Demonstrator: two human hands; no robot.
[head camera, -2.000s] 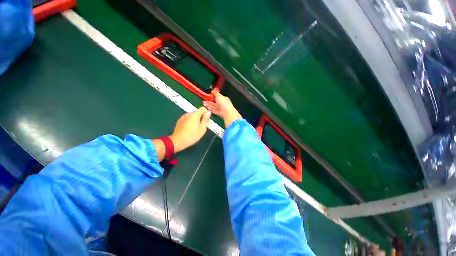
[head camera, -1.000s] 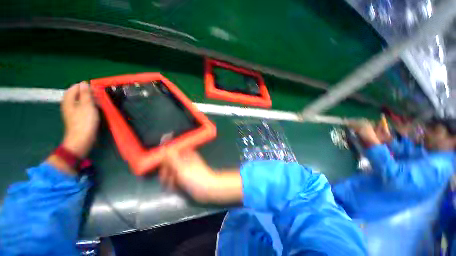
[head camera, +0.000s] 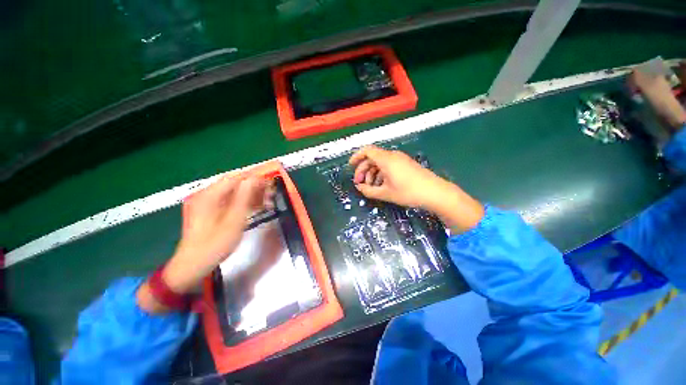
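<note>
A tablet unit (head camera: 267, 274) lies in a red-orange fixture (head camera: 320, 263) on the bench in front of me, its large pale rectangle reflecting light. My left hand (head camera: 218, 222), with a dark red wrist strap (head camera: 165, 292), is over the fixture's top left part; it is blurred, and its fingertips cover part of the tablet's top end. My right hand (head camera: 387, 177) is above the top of the clear blister tray (head camera: 387, 259), right of the fixture, with its fingers curled together. Whether either hand holds a small part cannot be seen.
Another red fixture (head camera: 346, 116) with a tablet lies on the green conveyor belt beyond the white edge rail (head camera: 113, 218). A white post (head camera: 530, 53) stands at the rail. A pile of silvery parts (head camera: 602, 118) lies farther right, near another person's hand (head camera: 658, 94). A blue crate (head camera: 620, 271) is at lower right.
The fixture with the tablet now lies flat on the bench. My right hand has let go of it and moved right, over the blister tray. My left hand has moved over the tablet's top end.
</note>
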